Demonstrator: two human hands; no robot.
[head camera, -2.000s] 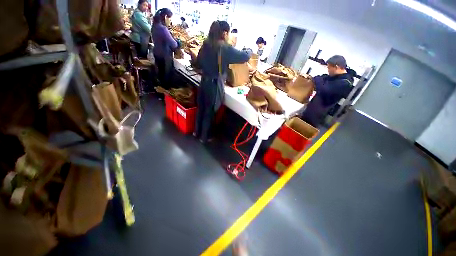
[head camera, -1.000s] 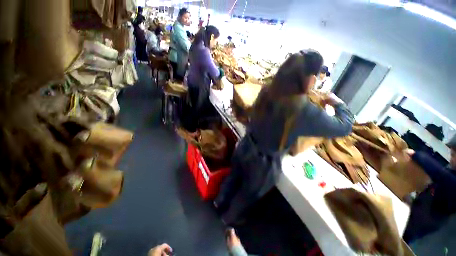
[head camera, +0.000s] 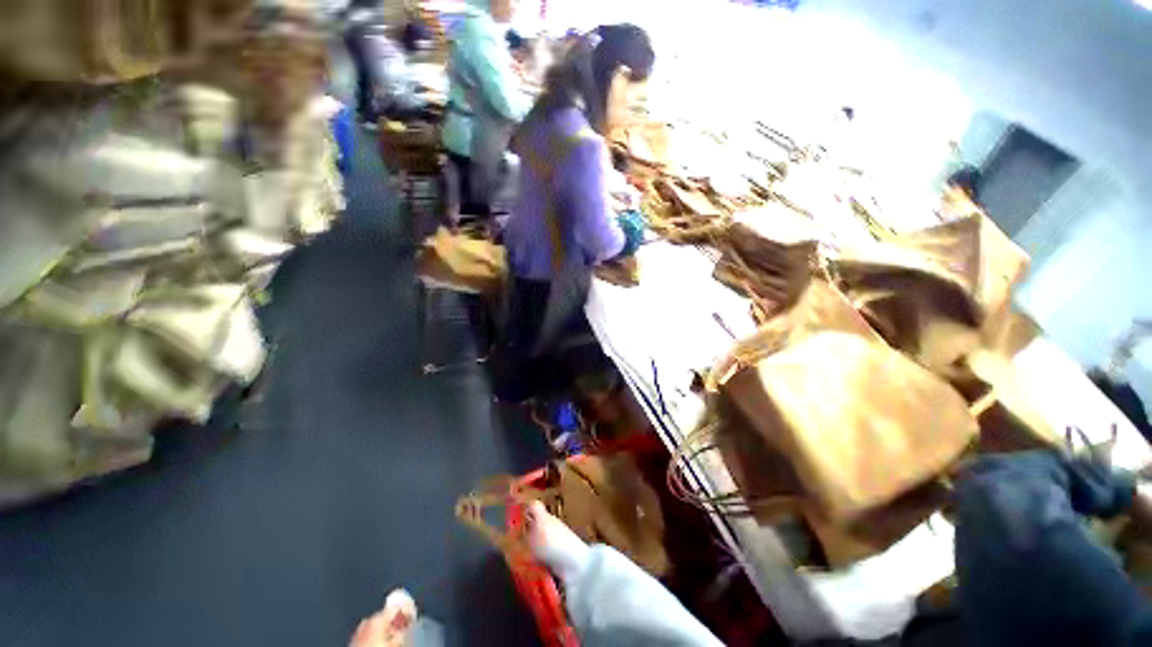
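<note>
My right hand (head camera: 543, 531), in a light blue-grey sleeve, is at the rim of a red crate (head camera: 537, 594) in the lower middle. Brown bags (head camera: 613, 506) lie in the crate, and a thin tan handle loop (head camera: 486, 508) shows beside my fingers. The blur hides whether I grip anything. My left hand (head camera: 385, 622) is small and cut off by the bottom edge, left of the crate and apart from it. Its grip cannot be made out.
A white worktable (head camera: 644, 316) runs along the right with brown tote bags (head camera: 846, 417) piled on it. A person in purple (head camera: 556, 202) stands at it. A dark sleeve (head camera: 1049, 544) is at lower right. A stool (head camera: 461, 272) holds a brown item. Blurred pale bags (head camera: 152, 291) are at left.
The view has moved forward along the table; the purple-clad person, crate and bags look nearer. The nearer dark-clad person has shifted to the right edge. My right hand has come to the crate.
</note>
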